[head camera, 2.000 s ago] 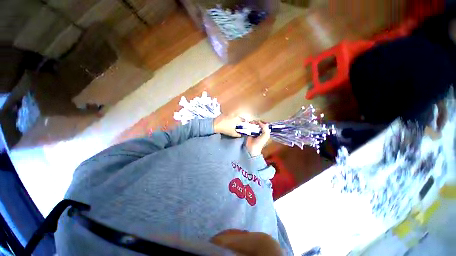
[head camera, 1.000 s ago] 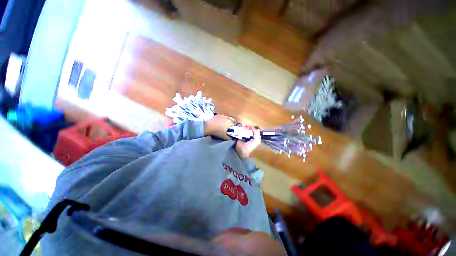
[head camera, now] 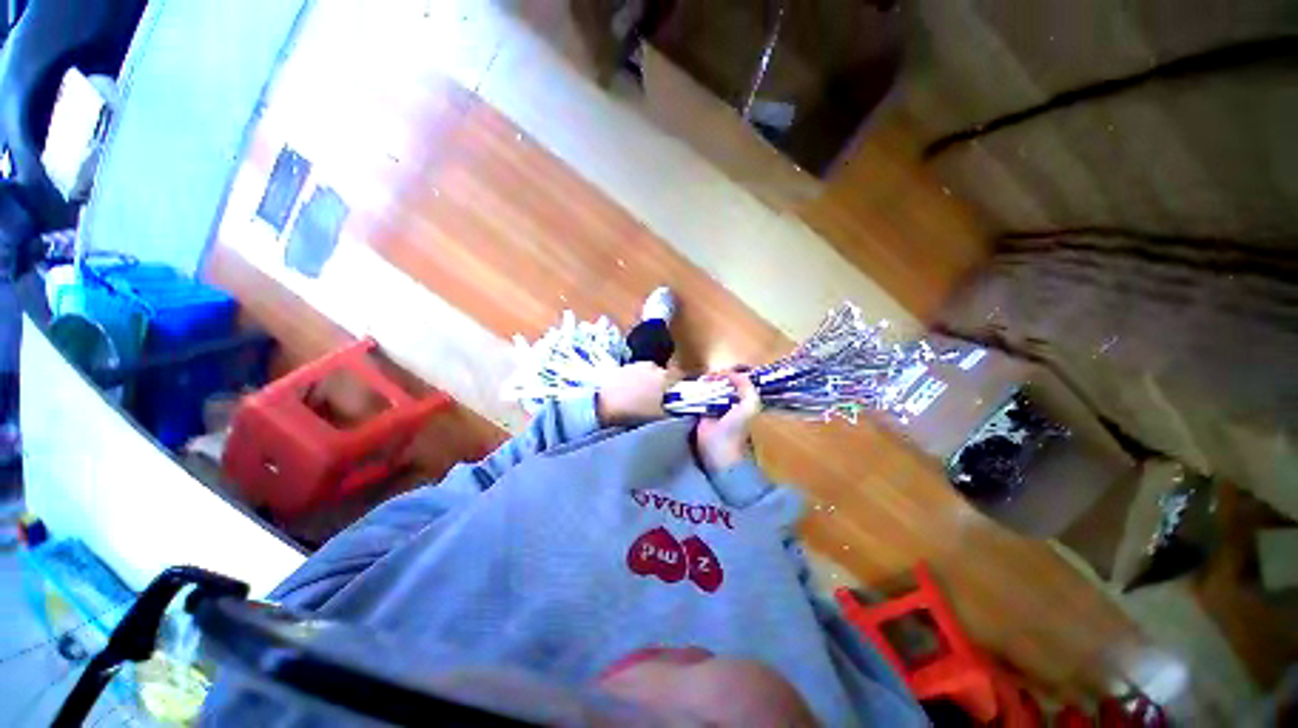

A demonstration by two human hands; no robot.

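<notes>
A wire harness bundle (head camera: 840, 373) lies crosswise in front of my grey top. Its grey-white end fans out left past my left hand, and its thin wires with small pale tips fan out right past my right hand. My left hand (head camera: 634, 394) is closed around the bundle near the grey-white end. My right hand (head camera: 733, 415) is closed around it by the dark sleeves. A white and black section shows between the hands. The fingers are small and partly blurred.
A red stool (head camera: 292, 448) stands left, another (head camera: 918, 640) lower right. An open carton (head camera: 1061, 477) holding wires is on the wood-look floor at right, beside large brown cartons. A blue crate (head camera: 178, 324) and white table (head camera: 107, 469) are left. A shoe (head camera: 656, 304) shows beyond the bundle.
The view has swung round, away from the wire-covered table seen two seconds ago, towards floor and cartons. Both hands still hold the bundle. A shoe and dark trouser leg now show beyond it.
</notes>
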